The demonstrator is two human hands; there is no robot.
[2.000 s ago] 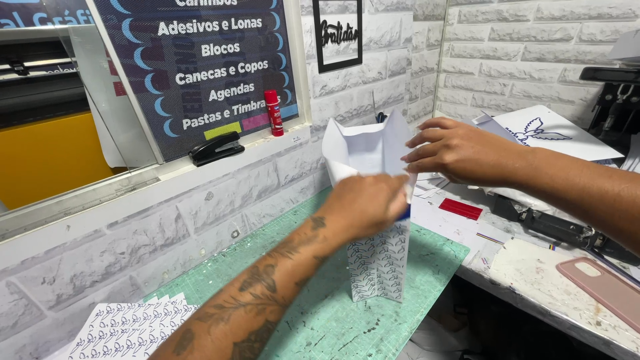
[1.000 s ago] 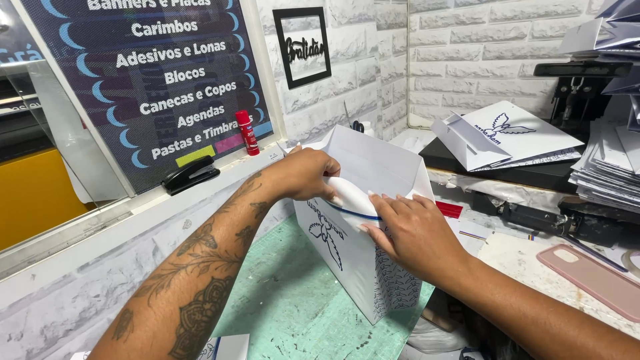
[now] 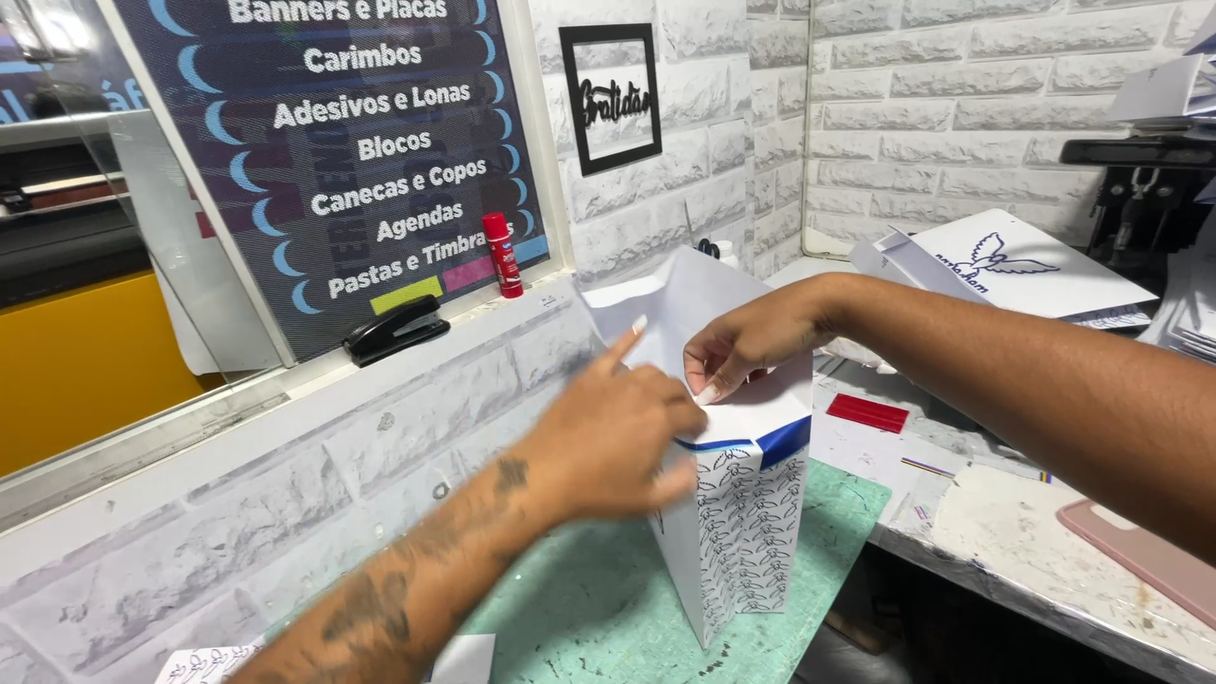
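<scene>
A white paper bag [image 3: 746,532] with a dark bird-like pattern on its side stands upright on a green cutting mat [image 3: 570,589]. Its top rim is open, and part of it is folded outward with a blue strip along the edge. Slightly blurred, my left hand [image 3: 617,427] is at the near left of the rim, index finger raised; whether it touches the paper is unclear. My right hand [image 3: 746,351] reaches over the right side and pinches the folded paper at the mouth between thumb and fingers.
A black stapler [image 3: 397,331] and a red glue stick [image 3: 503,255] are on the window ledge at left. Right of the bag are a red flat piece [image 3: 867,412], a flat printed bag [image 3: 1035,271] and a pink phone case [image 3: 1140,560]. Printed sheets [image 3: 214,663] lie at lower left.
The bag has turned: one second ago its bird-printed front faced me, now the patterned side does. My left hand has left its grip on the rim, and its index finger has extended.
</scene>
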